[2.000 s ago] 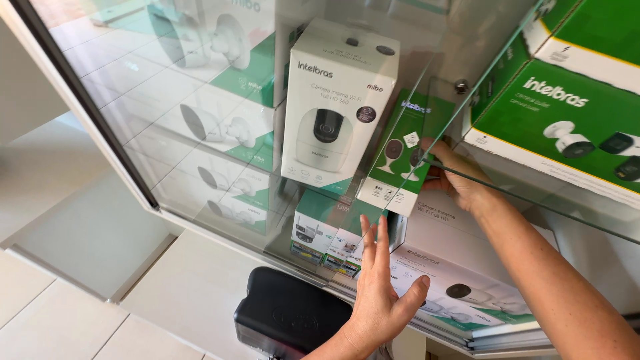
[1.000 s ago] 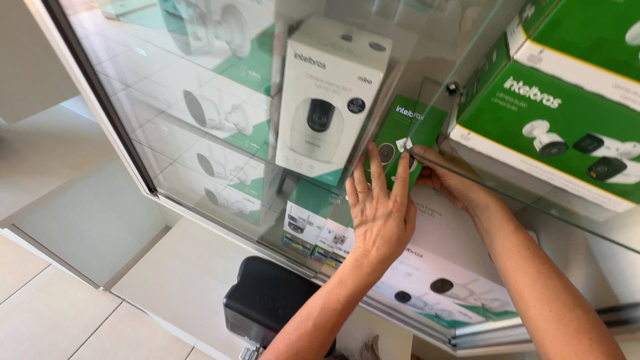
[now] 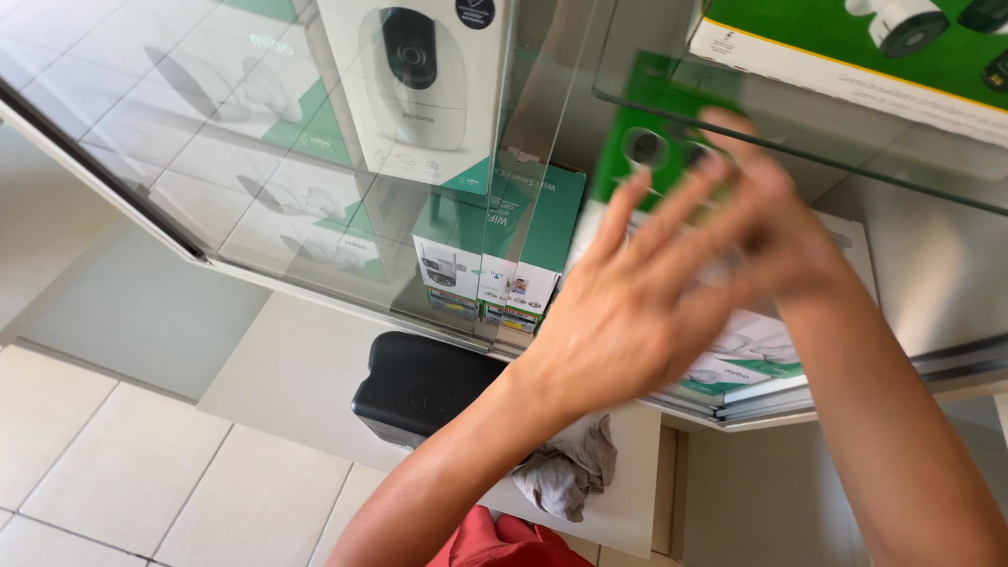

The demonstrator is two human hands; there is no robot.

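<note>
A green and white camera box (image 3: 642,157) stands tilted inside a glass display case, beneath the edge of a glass shelf (image 3: 787,146). In front of it is my left hand (image 3: 630,315), blurred, its fingers spread over the box's lower part; whether they touch it cannot be told. Close behind, and partly covered by the left hand, my right hand (image 3: 772,205) reaches to the box's right side. Its grip is hidden and blurred. White camera boxes (image 3: 756,346) lie beneath both hands.
Left of the hands, behind sliding glass, are a white camera box (image 3: 425,102) and small green-and-white boxes (image 3: 528,228). A larger green box (image 3: 858,63) is at upper right. Below the case's metal track (image 3: 339,303) lie a black case (image 3: 425,386) and a grey cloth (image 3: 571,472).
The green box sits lower and further from the upright white camera box than a second ago. Both hands have shifted with it. The view has moved closer.
</note>
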